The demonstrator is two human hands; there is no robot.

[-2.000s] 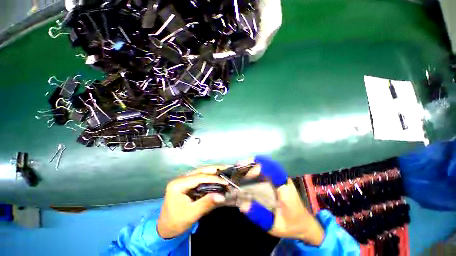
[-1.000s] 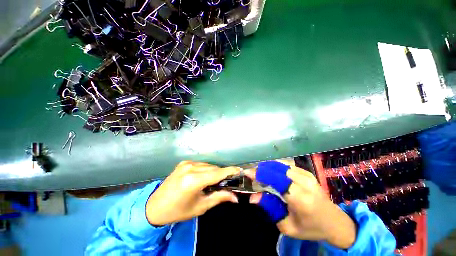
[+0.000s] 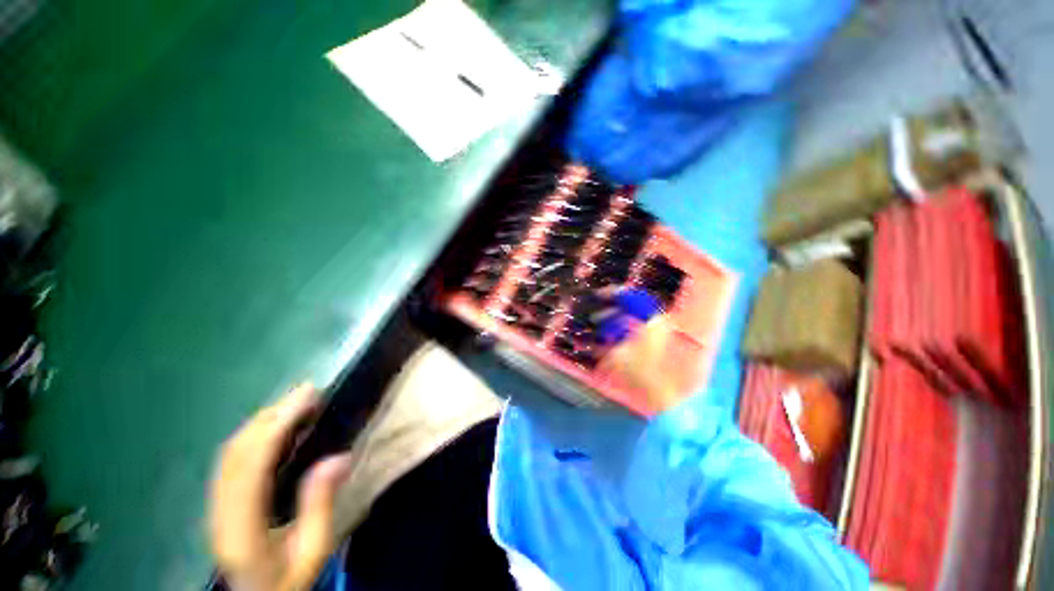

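Observation:
The red-orange tray lies low beyond the bench edge, with dense rows of black clipped parts and bare tray floor at its right end. My right hand, blurred, with blue finger wraps, is over the tray at the end of the rows. Whether it holds a part cannot be told. My left hand is at the lower left by the bench edge, fingers and thumb curved around something dark. Blur hides whether that is a held part or only a dark gap.
A white sheet with two small dark marks lies on the green bench. Blurred clips show at the left edge. A person's blue sleeve is beyond the tray. Cartons and stacked red trays stand at right.
The view has swung right, pushing the clip heap to the left edge. My hands have parted: the right has moved over the tray, while the left stays near the bench edge.

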